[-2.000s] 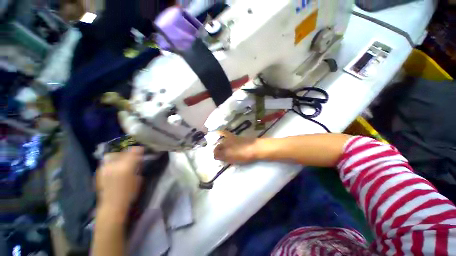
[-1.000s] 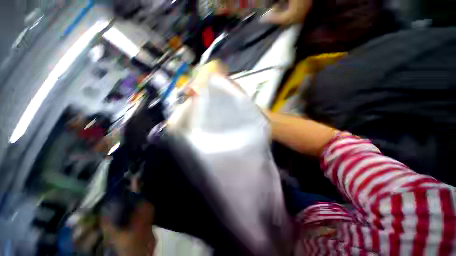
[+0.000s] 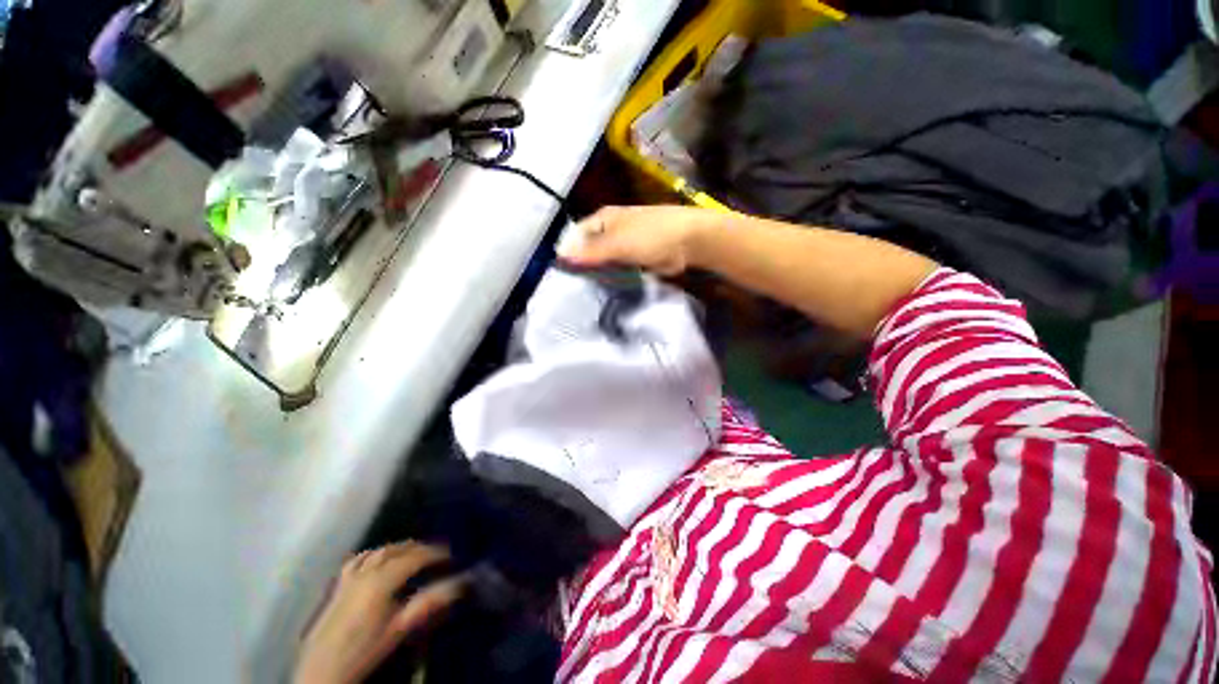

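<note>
A garment with a white panel (image 3: 588, 401) and dark navy or grey cloth (image 3: 515, 528) lies over my lap at the table's front edge. My right hand (image 3: 626, 243) pinches the garment's upper edge, just off the table. My left hand (image 3: 381, 608) is at the lower left beside the dark cloth, slightly blurred. Its fingers are bent, and I cannot tell if they grip the cloth. The white sewing machine (image 3: 147, 254) stands at the upper left, with no garment under its needle area.
Black-handled shears (image 3: 484, 131) lie on the white table (image 3: 401, 301). Crumpled white scraps (image 3: 301, 187) lie by the machine, near a dark slim tool. A yellow crate (image 3: 642, 120) stands beyond the table, with a dark grey garment heap (image 3: 936, 147) over it at the upper right.
The garment, raised and blurred before, now hangs lower over my lap. My right hand has left the needle area and holds its edge. White scraps now lie by the shears.
</note>
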